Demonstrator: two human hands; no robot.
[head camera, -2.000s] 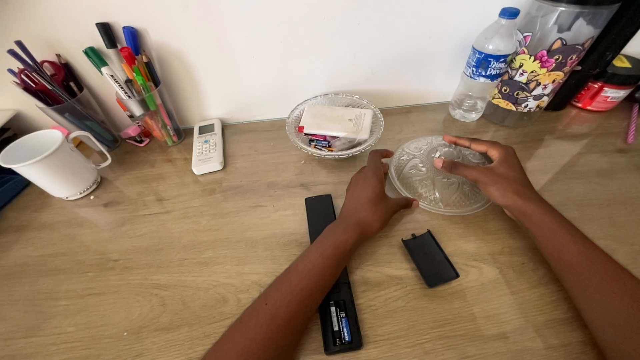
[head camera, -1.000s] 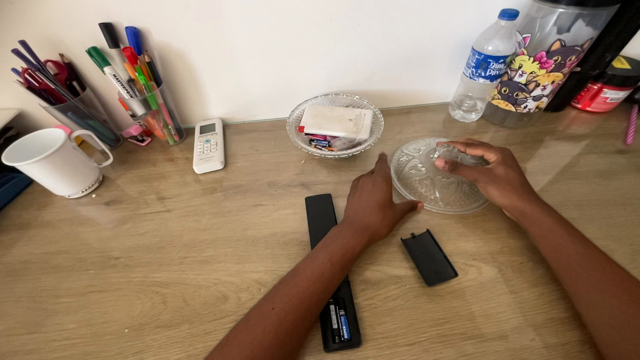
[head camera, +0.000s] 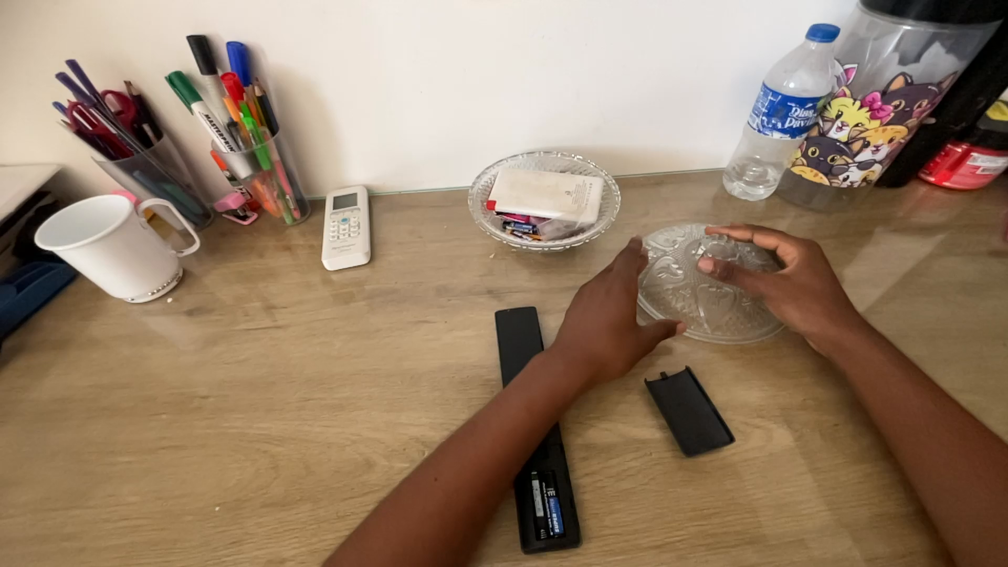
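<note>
A patterned clear glass lid (head camera: 717, 303) lies on the wooden table. My right hand (head camera: 780, 276) has its thumb and fingers around the knob at the lid's centre. Spread at the lid's left edge is my left hand (head camera: 614, 315), its fingertips touching or very near the rim. Under my left forearm lies a black remote control (head camera: 518, 335), back up, with batteries visible in its uncovered compartment. Its black battery cover (head camera: 690, 411) rests separately to the right. Behind my left hand, a glass bowl (head camera: 543, 242) holds a white box-shaped item, batteries and other small things.
A white remote control (head camera: 346, 228), two cups of pens and markers (head camera: 276, 177), and a white mug (head camera: 106, 248) stand at the left. A plastic water bottle (head camera: 776, 118), a cat-printed container (head camera: 874, 118) and a red jar (head camera: 965, 161) line the back right.
</note>
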